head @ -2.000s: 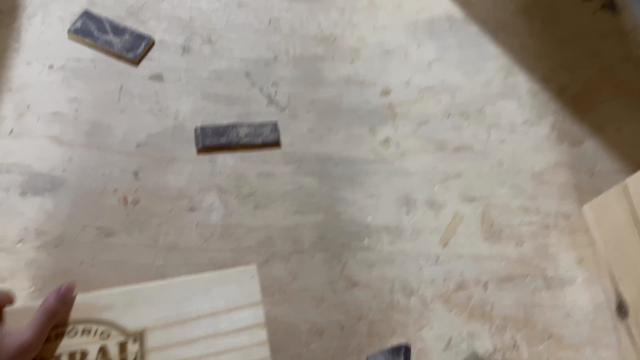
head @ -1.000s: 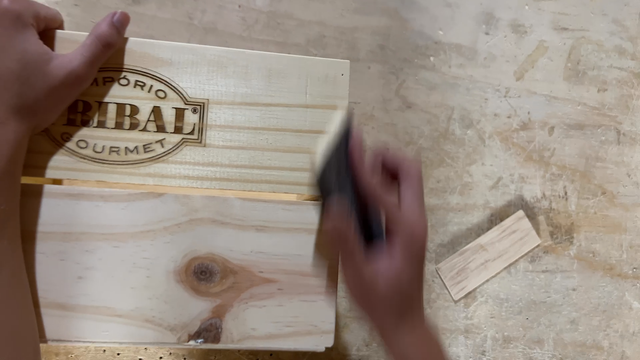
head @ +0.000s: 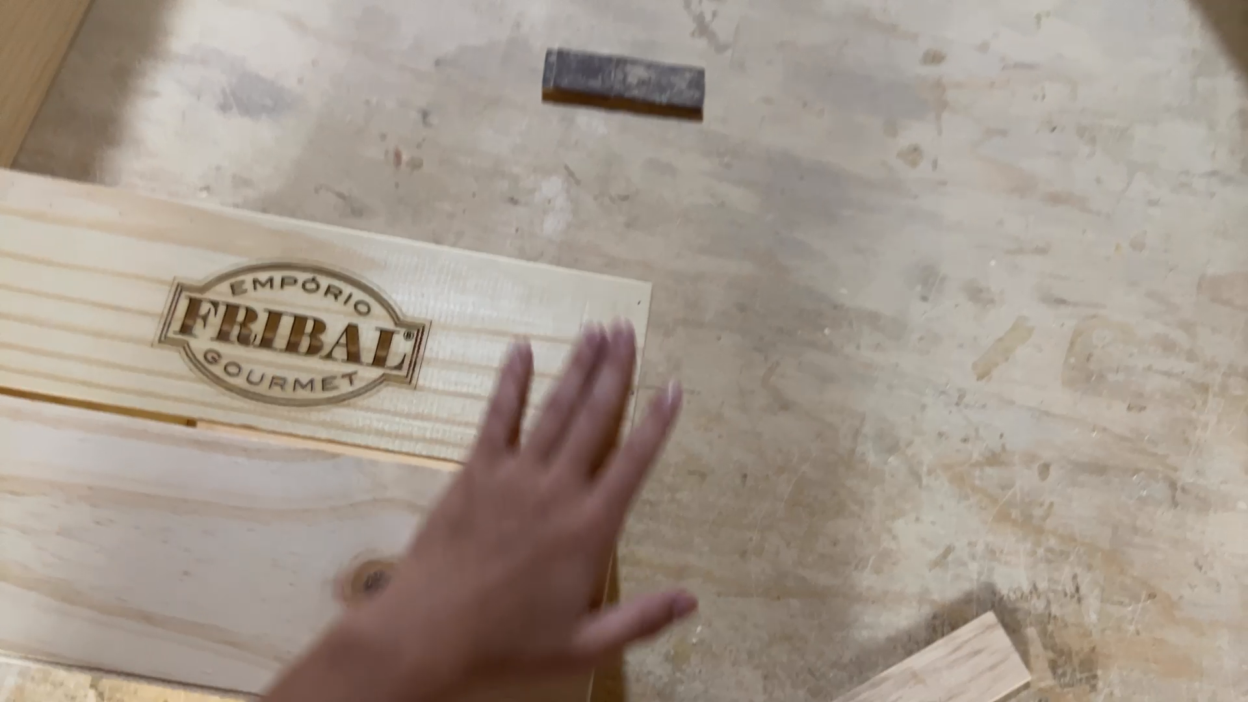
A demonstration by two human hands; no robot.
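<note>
A pale pine box or slatted panel [head: 546, 292] lies at the left, with an engraved oval emblem [head: 292, 333] on its upper board. A narrow gap separates that board from the lower board [head: 195, 546], which has a dark knot. My left hand [head: 546, 526] is over the right end of both boards, back up, fingers spread and blurred, with nothing in it. Whether it touches the wood cannot be told. My right hand is out of view.
Beyond the boards, a dark-faced sanding block [head: 624, 83] rests on the worn plywood worktop [head: 877, 341]. A bare wooden block [head: 951, 668] lies at the lower right. Another wooden piece [head: 34, 58] shows at the top left corner.
My left hand has moved from the upper left of the boards to their right end. My right hand, holding a dark-faced block one second ago, has left the view. The view has shifted.
</note>
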